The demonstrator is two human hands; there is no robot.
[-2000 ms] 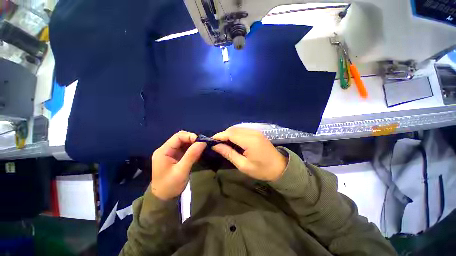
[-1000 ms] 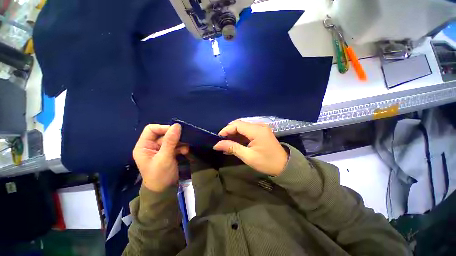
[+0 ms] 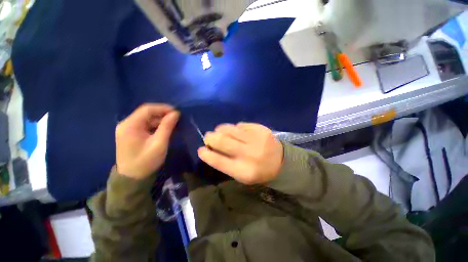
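A large navy garment panel [image 3: 267,87] lies on the white machine table under the sewing machine head [image 3: 197,25]. The lamp lights the cloth around the presser foot [image 3: 206,61]. My left hand [image 3: 143,140] pinches a small navy piece [image 3: 187,143] by its upper left corner between thumb and forefinger. My right hand [image 3: 241,151] grips the same piece at its right side, near a thin pale line on it. The piece is held over the near edge of the panel. Its outline blends with the dark cloth behind, and the image is somewhat blurred.
Green-handled snips [image 3: 334,66] and an orange-handled tool [image 3: 350,70] lie at the right, beside a grey rectangular plate [image 3: 403,73] and metal attachments [image 3: 387,52]. A measuring tape [image 3: 354,117] runs along the table edge. Grey cloth [image 3: 428,153] hangs at the lower right.
The small piece, first bunched between both hands, was opened out and is now held lower on its right side. My left hand has moved left and up. The whole view has shifted.
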